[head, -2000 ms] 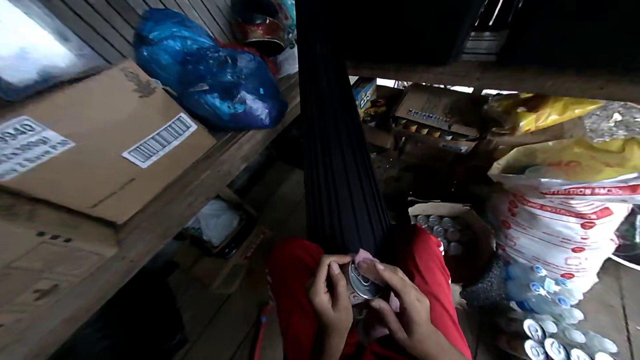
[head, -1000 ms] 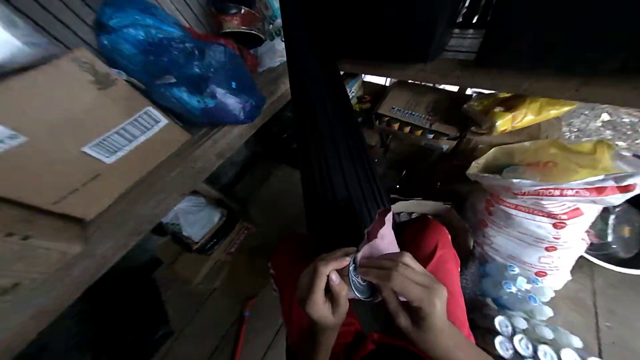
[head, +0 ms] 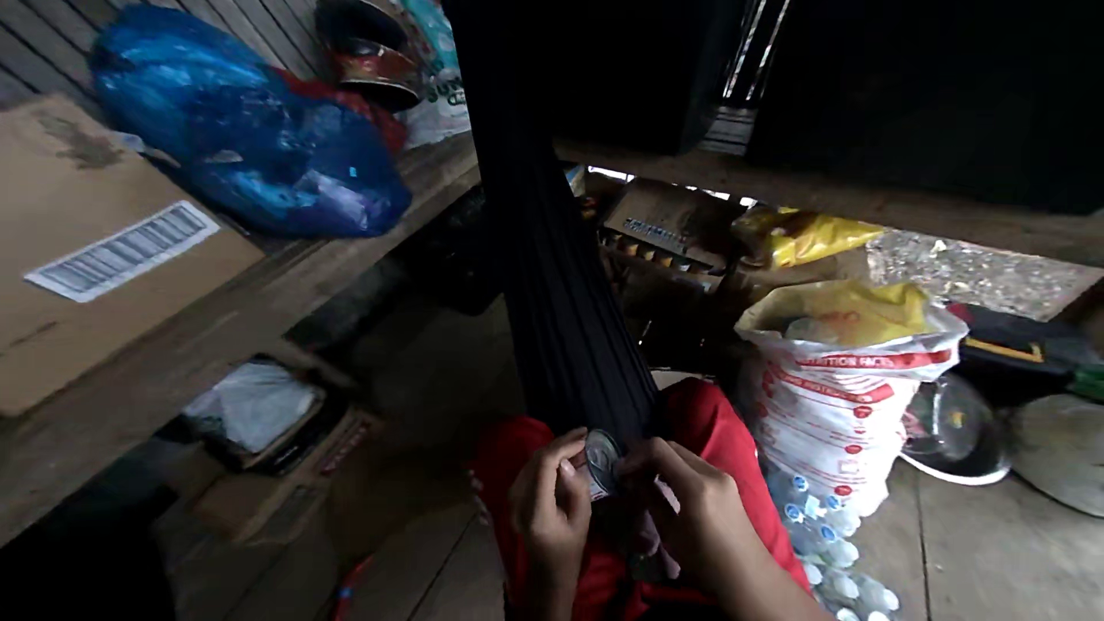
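Observation:
Between my hands, over my lap in red trousers, is a drink can (head: 603, 463) with its pull-tab lid facing up and tilted. My left hand (head: 552, 496) grips its left side with thumb and fingers. At the can's right edge, my right hand (head: 686, 500) has its fingers curled in and holds a pinkish cloth (head: 653, 535), which hangs beneath the palm. A dark ribbed fabric strip (head: 565, 302) runs down from above to my lap, just beyond the can. The lower part of the can is hidden by my fingers.
Left, a wooden bench (head: 302, 285) bears a cardboard box (head: 112, 233) and a blue plastic bag (head: 250, 138). Right stand a printed white sack (head: 828, 414) and plastic bottles (head: 828, 535). A carton (head: 664, 224) lies ahead, and an open box (head: 259, 414) sits below the bench.
The pink cloth, which stood up above the can a second ago, now hangs below my right hand. My left hand stays on the can. The view has shifted.

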